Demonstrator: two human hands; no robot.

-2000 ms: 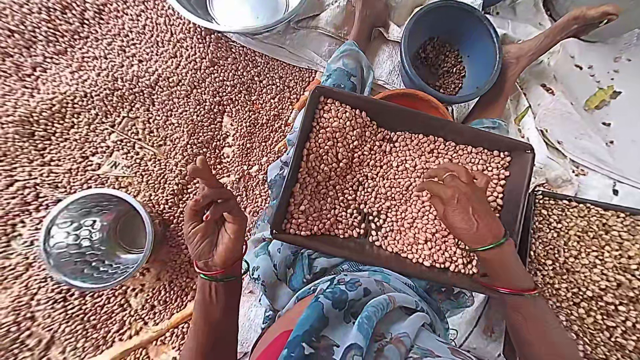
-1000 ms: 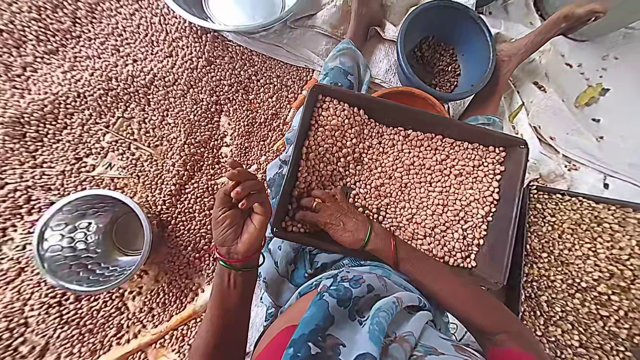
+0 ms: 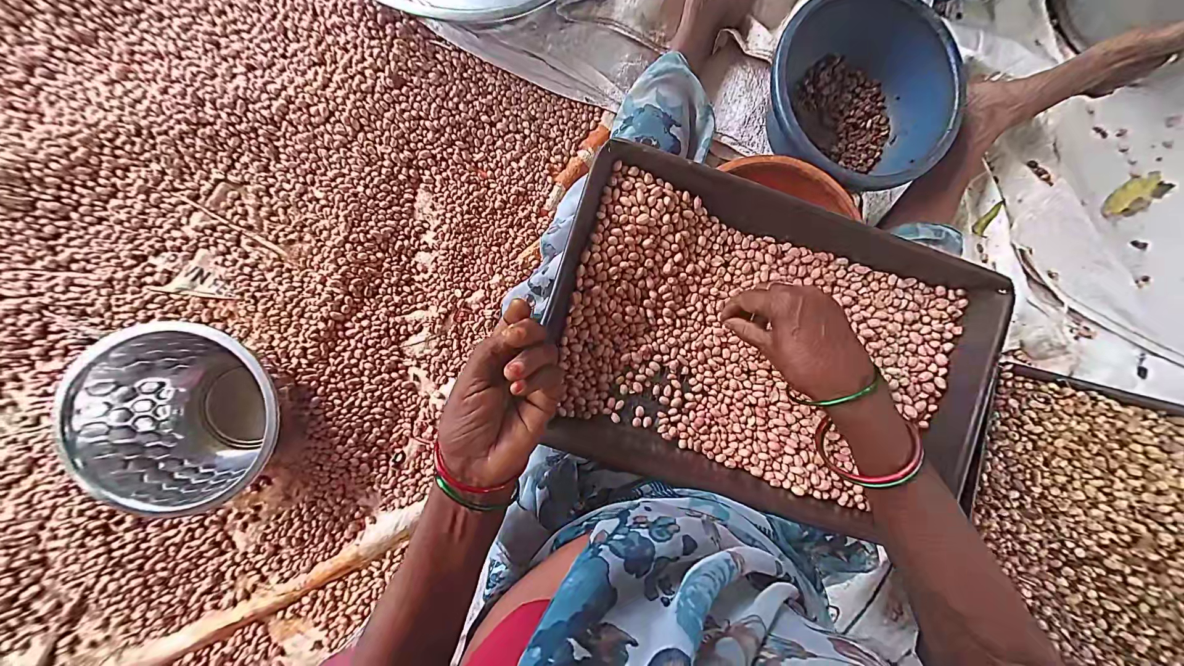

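Note:
A dark rectangular tray (image 3: 967, 398) lies tilted across my lap, filled with pinkish-brown shelled nuts or beans (image 3: 703, 277). My right hand (image 3: 803, 338) is over the middle of it, thumb and fingers bent close together above the kernels; whether anything is between the fingertips is hidden. My left hand (image 3: 507, 398) is raised palm up by the tray's left edge, fingers curled; what it may hold cannot be made out. Near the tray's lower left, a small dark patch of its bottom shows among the kernels.
A steel pot (image 3: 166, 418) rests on a wide spread of similar kernels (image 3: 370, 185) at left. Beyond the tray are a blue bucket (image 3: 943, 102) with dark bits inside and an orange bowl (image 3: 800, 176). Another tray (image 3: 1091, 381) of paler kernels lies right. A wooden stick (image 3: 277, 597) is lower left.
My right hand has moved from the tray's lower left corner, where it was a second ago, to above its middle. My left hand remains raised beside the tray.

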